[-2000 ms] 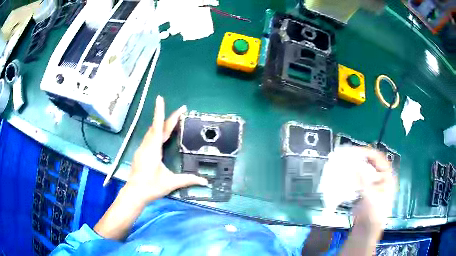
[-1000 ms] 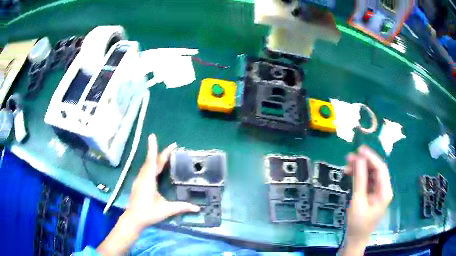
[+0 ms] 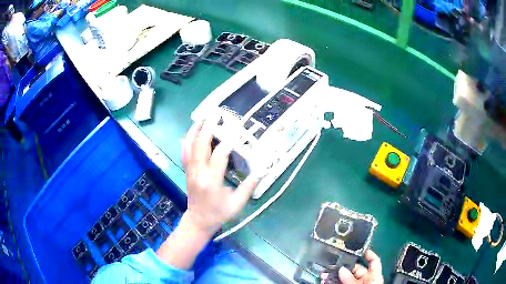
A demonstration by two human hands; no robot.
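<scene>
My left hand (image 3: 213, 175) is at the front end of the white tape dispenser (image 3: 288, 119), fingers spread over its outlet; whether it holds tape cannot be seen. My right hand (image 3: 358, 273) is at the bottom edge, partly cut off, with thumb and fingers on the lower part of a front housing (image 3: 344, 228). The housing has a mottled pale rim and a dark upper panel with a central hexagonal hole. More housings (image 3: 417, 262) lie at the lower right.
Yellow button boxes (image 3: 390, 165) flank the black press fixture (image 3: 438, 180) at right. A blue bin (image 3: 61, 191) with rows of housings is at lower left. Several dark housings, white rolls (image 3: 195, 32) and a cardboard sheet (image 3: 150, 36) lie behind the dispenser. A cable curves beside it.
The view has swung left. My left hand has left the housing and moved to the dispenser. My right hand has come to the housing where my left hand was.
</scene>
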